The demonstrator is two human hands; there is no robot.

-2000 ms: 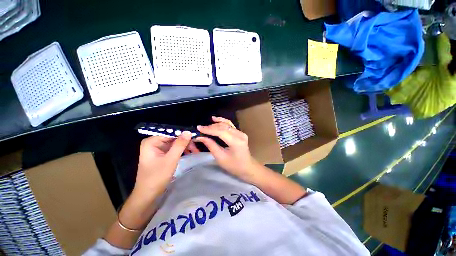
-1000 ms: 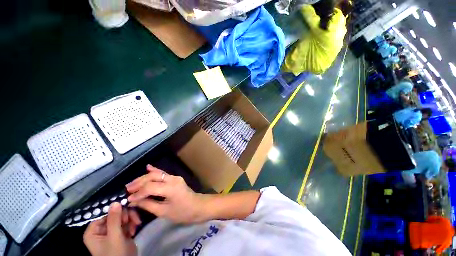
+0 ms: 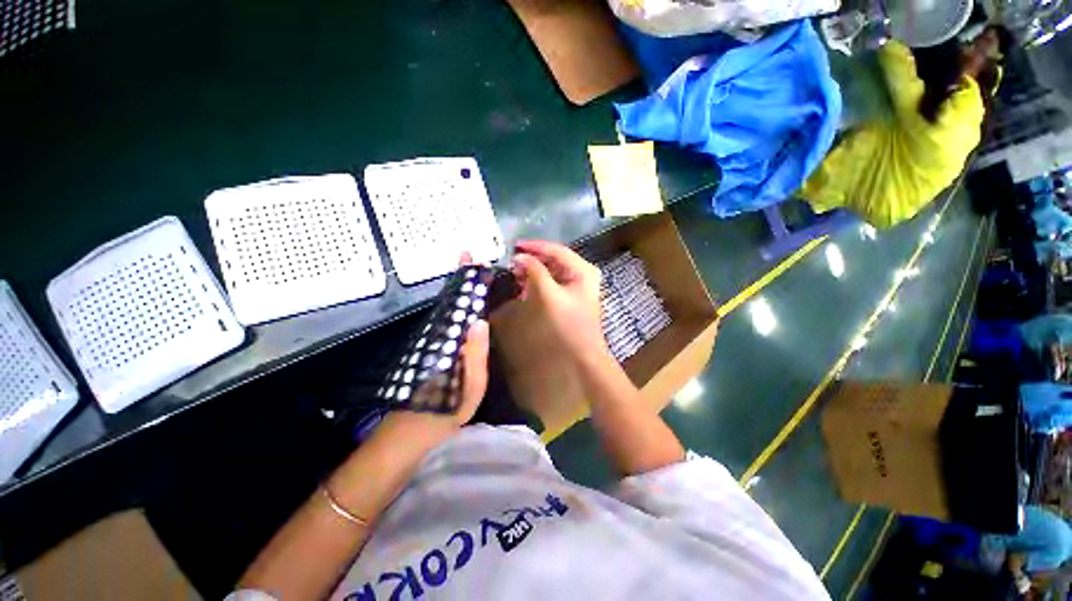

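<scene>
Four white perforated covers lie in a row along the bench's front edge; the rightmost cover [image 3: 433,220] has one black foot at its upper right corner. My left hand [image 3: 470,370] holds a black adhesive pad sheet [image 3: 437,340] with rows of white circles, tilted up in front of the bench edge. My right hand [image 3: 558,294] is just right of the sheet's upper end, below the rightmost cover, with thumb and fingertips pinched together. Whether a small foot is between its fingertips is too small to tell.
An open carton [image 3: 694,340] packed with thin white pieces stands below the bench edge at right. A yellow note [image 3: 627,180] and blue cloth [image 3: 752,112] lie at the bench's right. A person in yellow [image 3: 899,147] is beyond. Another carton flap [image 3: 106,564] is lower left.
The pad sheet has swung from lying nearly flat to standing steeply. My right hand has come off the sheet to its right. The camera view has turned back towards the row of covers.
</scene>
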